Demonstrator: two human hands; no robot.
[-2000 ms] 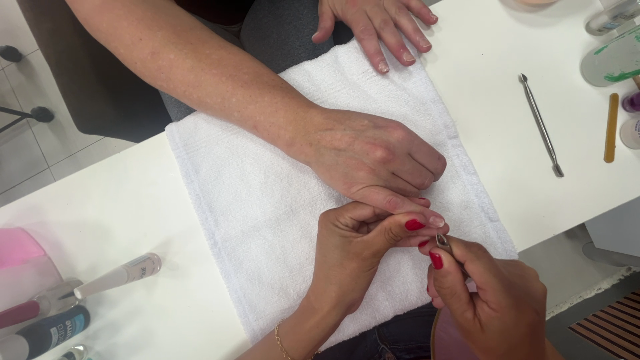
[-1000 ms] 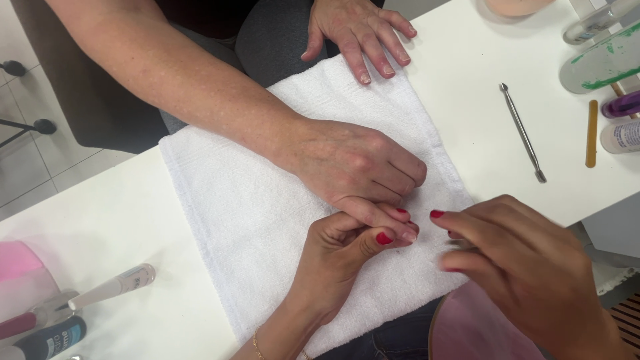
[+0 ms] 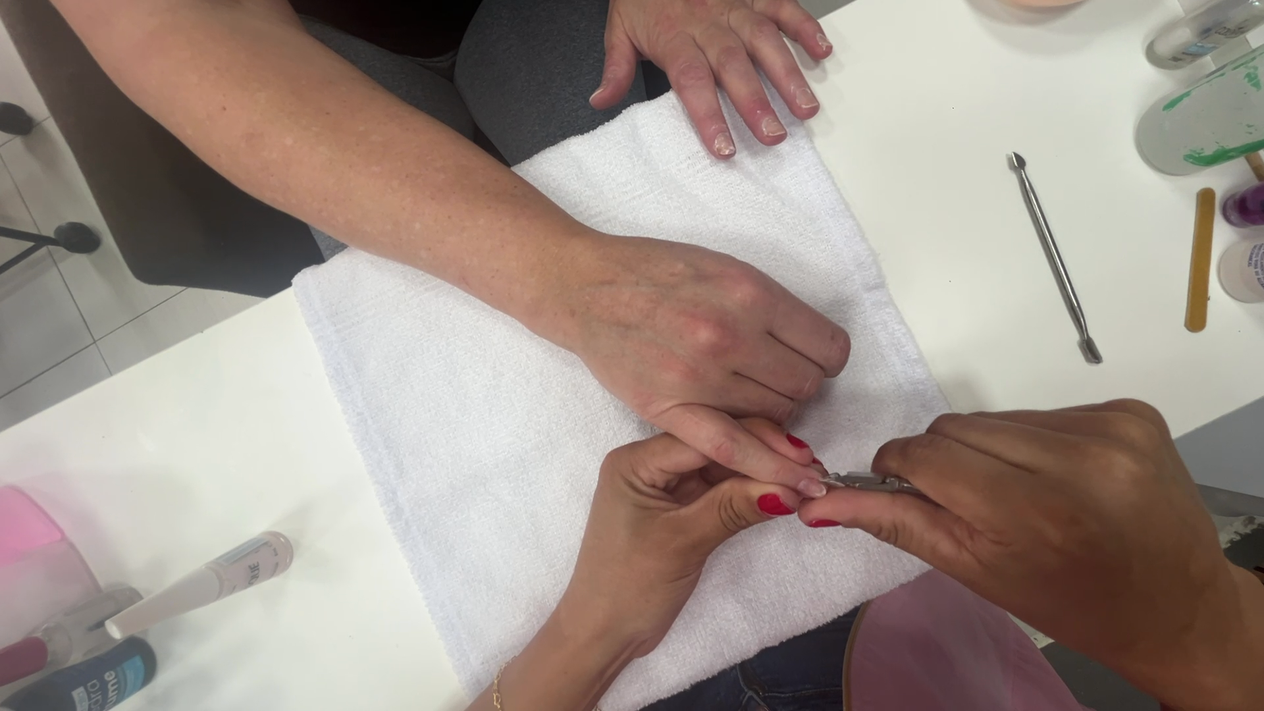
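My left hand (image 3: 681,513), with red nails and a thin bracelet, pinches one finger of another person's hand (image 3: 691,326) near its tip. In my right hand (image 3: 1047,513) are metal cuticle nippers (image 3: 869,482), mostly hidden by my fingers; their tips meet the edge of that fingernail. The person's forearm crosses a white terry towel (image 3: 494,425) spread on the white table. The person's other hand (image 3: 731,69) lies palm down at the towel's far edge, fingers spread.
A metal cuticle pusher (image 3: 1055,259) and a tan nail file (image 3: 1200,260) lie on the right of the table (image 3: 948,197). Bottles and a green-smeared container (image 3: 1205,118) stand at the far right. At the lower left are a white-capped bottle (image 3: 202,583), a dark bottle (image 3: 104,676) and a pink object (image 3: 39,553).
My right hand was apart from the held finger a second ago; it has moved left, and the nippers are back at the nail. My left hand keeps its pinch on the finger.
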